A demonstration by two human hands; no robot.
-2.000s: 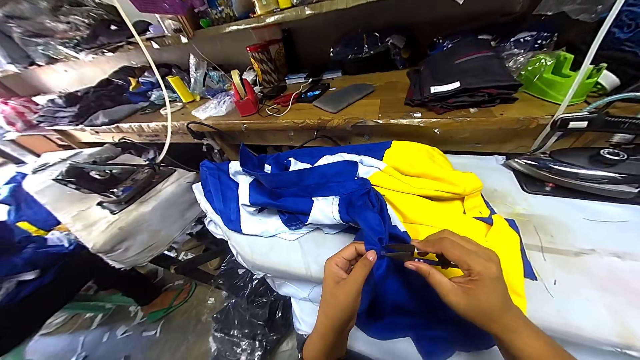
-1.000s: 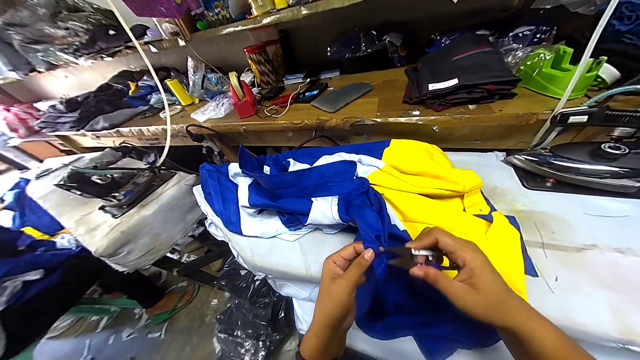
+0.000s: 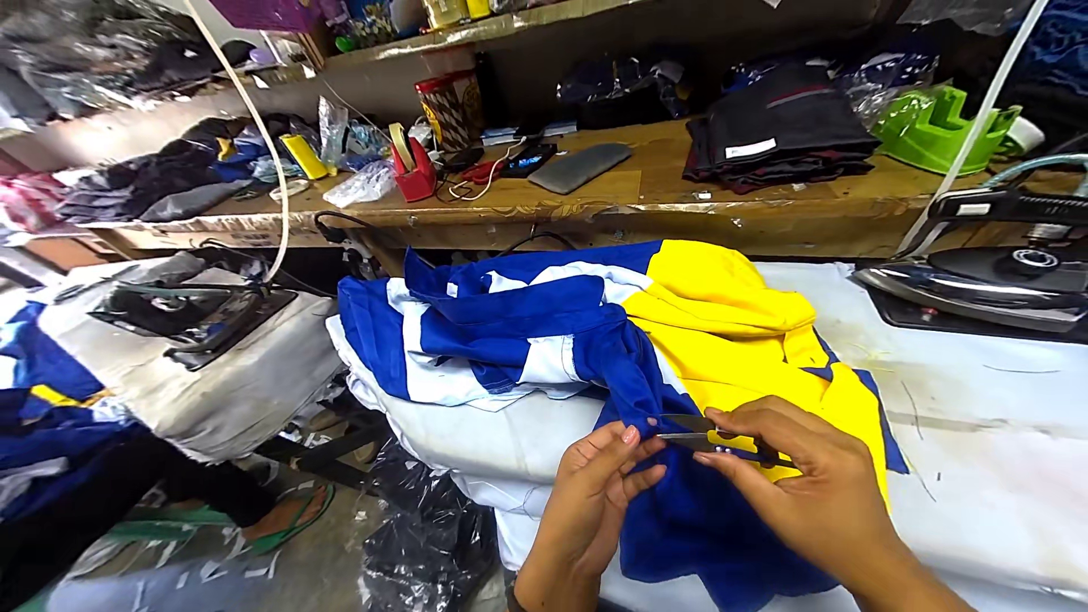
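A garment of blue, white and yellow cloth [image 3: 722, 340] lies bunched on a white padded ironing surface [image 3: 1003, 442]. My left hand [image 3: 599, 484] pinches a blue edge of it between thumb and fingers. Thread snips [image 3: 722, 444] are in my right hand [image 3: 799, 476], held between thumb and fingers, with their two blades apart and pointing left at the pinched edge. The blade tips are close to my left fingertips; whether they touch the cloth or a thread I cannot tell.
A steam iron [image 3: 1003, 272] rests on a black pad at right, another iron [image 3: 204, 314] at left. The wooden shelf [image 3: 646, 187] behind holds folded dark clothes [image 3: 778, 127], a red tape dispenser [image 3: 413, 166] and a green plastic holder [image 3: 935, 127]. A person's sandalled foot [image 3: 293, 514] is lower left.
In my right hand the snips have turned, and their separated blades now show more plainly near my left fingertips. My left hand keeps its pinch on the blue cloth.
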